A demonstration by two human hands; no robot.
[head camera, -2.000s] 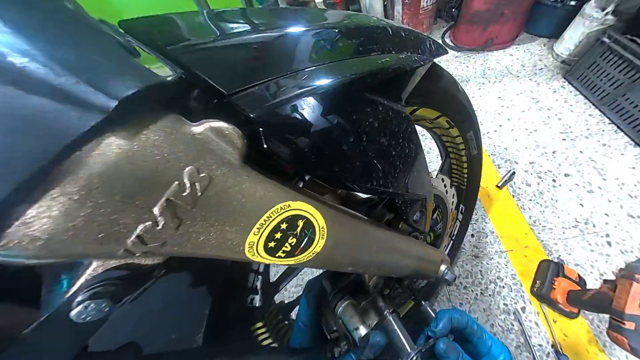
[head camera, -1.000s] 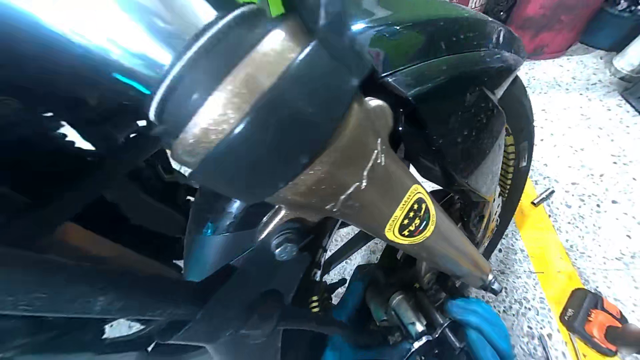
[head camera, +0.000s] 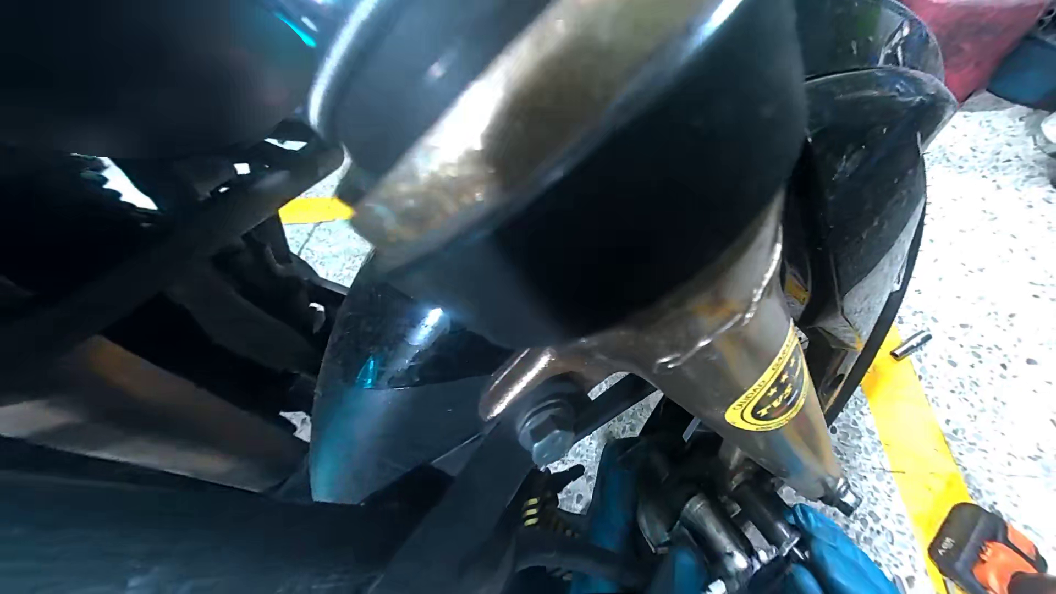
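Note:
At the bottom of the view, my left hand (head camera: 609, 503) in a blue glove is partly hidden behind dark parts, beside a metal cylindrical part (head camera: 716, 536) under a motorcycle. My right hand (head camera: 837, 553), also gloved in blue, is at the right side of these parts; its fingertips are partly out of sight. Whether either hand grips them cannot be told. Above them slants a bronze-coloured metal arm (head camera: 726, 371) with a round yellow-and-black sticker and a bolt at its lower end. A hex bolt (head camera: 548, 431) sits at its left branch.
Black bodywork (head camera: 866, 140) and part of the wheel are at the right. On the speckled floor (head camera: 990, 247) lie a metal socket (head camera: 911, 345), near a yellow painted line (head camera: 907, 437), and an orange-and-black power tool (head camera: 986, 549). A red container (head camera: 978, 37) stands at upper right.
The view has moved a lot, closer over the bronze-coloured arm and the bodywork. Both gloved hands remain low beside the metal parts; the left is more hidden than before.

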